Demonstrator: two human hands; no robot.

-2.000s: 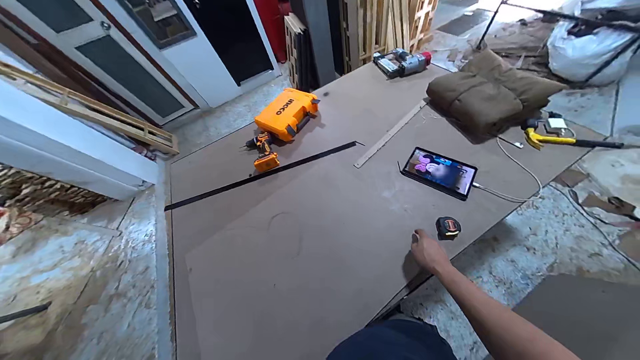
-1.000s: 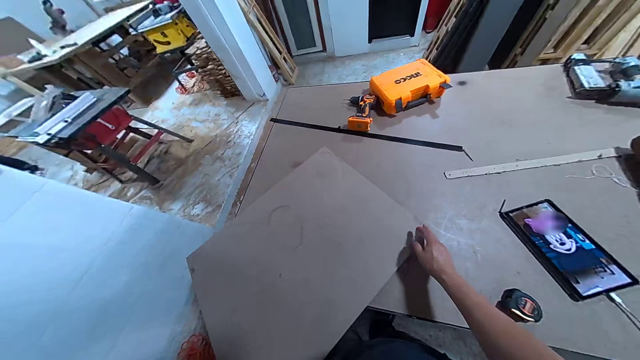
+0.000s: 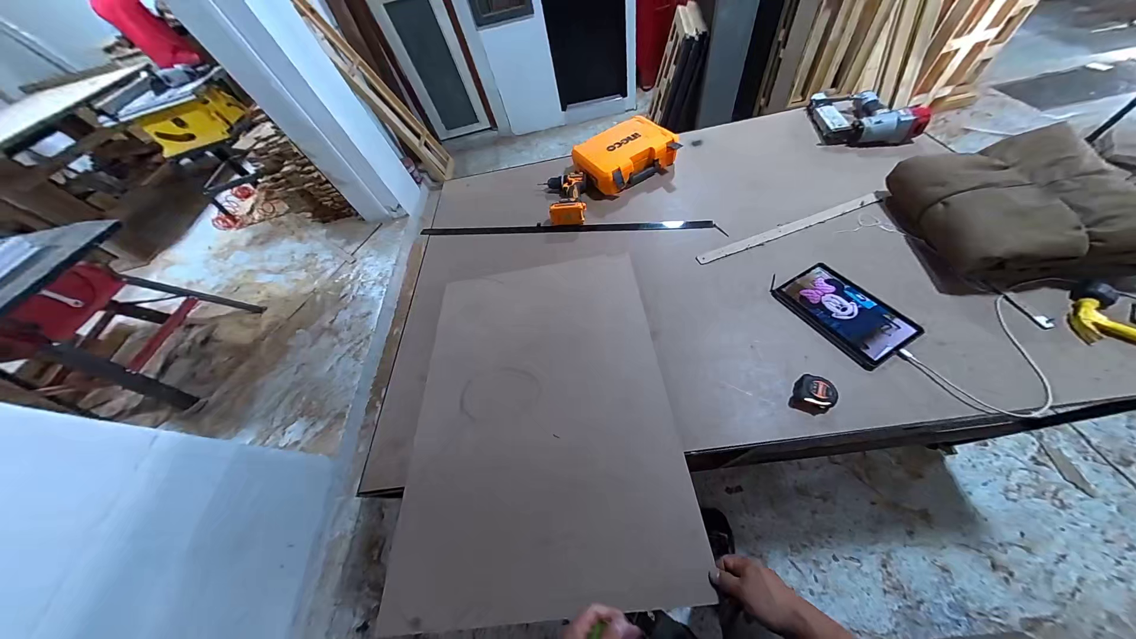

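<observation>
A flat brown fiberboard panel (image 3: 550, 461) lies partly on the large brown worktable (image 3: 737, 382) and juts over its near edge. My right hand (image 3: 754, 590) grips the panel's near right corner. At the bottom edge of the view is my left hand (image 3: 603, 624), closed around a small green thing (image 3: 596, 630) near the panel's near edge; most of that hand is cut off. Beyond the panel a thin black metal strip (image 3: 621, 226) crosses the table, with an orange cordless drill (image 3: 569, 200) touching it. A tape measure (image 3: 814, 393) sits to the right of the panel.
An orange tool case (image 3: 626, 153), a metal ruler (image 3: 790, 228), a tablet (image 3: 848, 314) with its cable, a gray and red power tool (image 3: 865, 121), a folded brown cloth (image 3: 1012, 200) and a yellow claw hammer (image 3: 1099, 321) lie on the table. A white wall (image 3: 160, 532) stands left.
The panel has turned and come back over the near table edge, its corner no longer pointing away. My right hand has moved from the tabletop to the panel's near corner. My left hand has come into view.
</observation>
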